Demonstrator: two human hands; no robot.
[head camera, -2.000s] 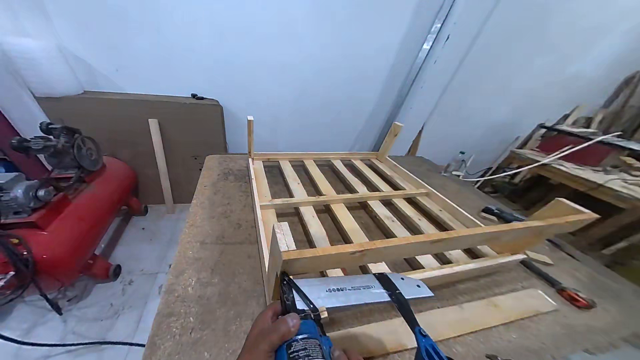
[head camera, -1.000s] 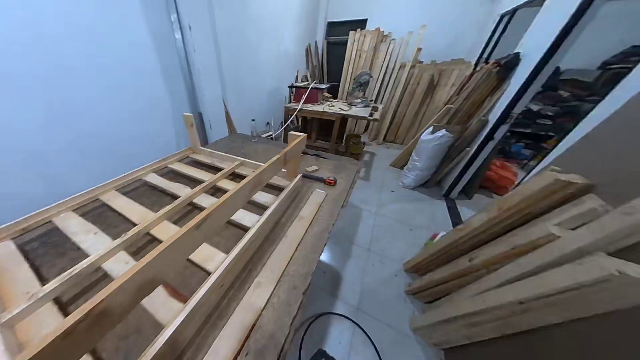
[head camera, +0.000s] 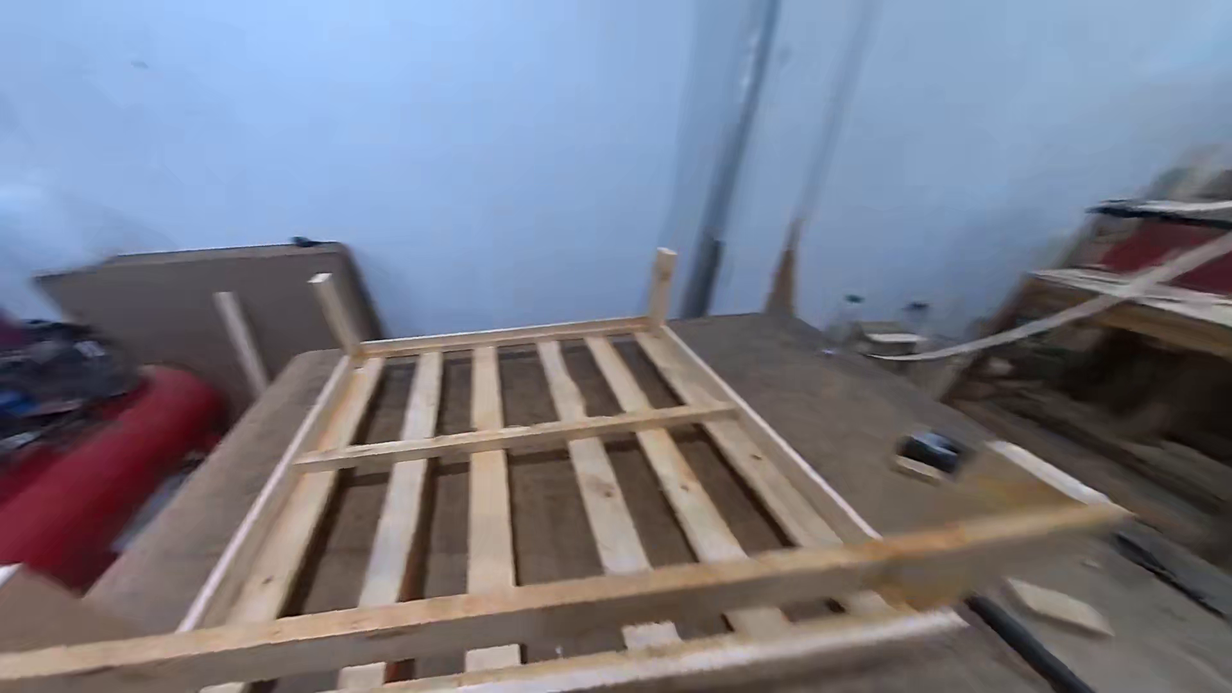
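Note:
Neither my left hand nor my right hand shows in the head view. A slatted wooden frame (head camera: 520, 438) lies across the brown workbench top (head camera: 818, 385), with several pale slats running away from me and one crossbar over them. Short posts (head camera: 661, 287) stand up at its far corners. A long wooden rail (head camera: 577, 595) crosses the near side, raised above the slats. Right of the frame, a small dark object (head camera: 931, 450) rests beside a wood block. A wood offcut (head camera: 1059, 606) lies near the right corner, close to a black bar-like tool (head camera: 1025, 647). The picture is blurred.
A red compressor tank (head camera: 115, 472) stands on the floor at the left. Behind it a brown board (head camera: 231, 289) leans on the wall with a wood strip (head camera: 241, 342) against it. Another wooden table (head camera: 1136, 306) holding pale strips is at the right.
The view has swung right and back left. The hand, the handsaw and the blue tool seen two seconds ago are out of view.

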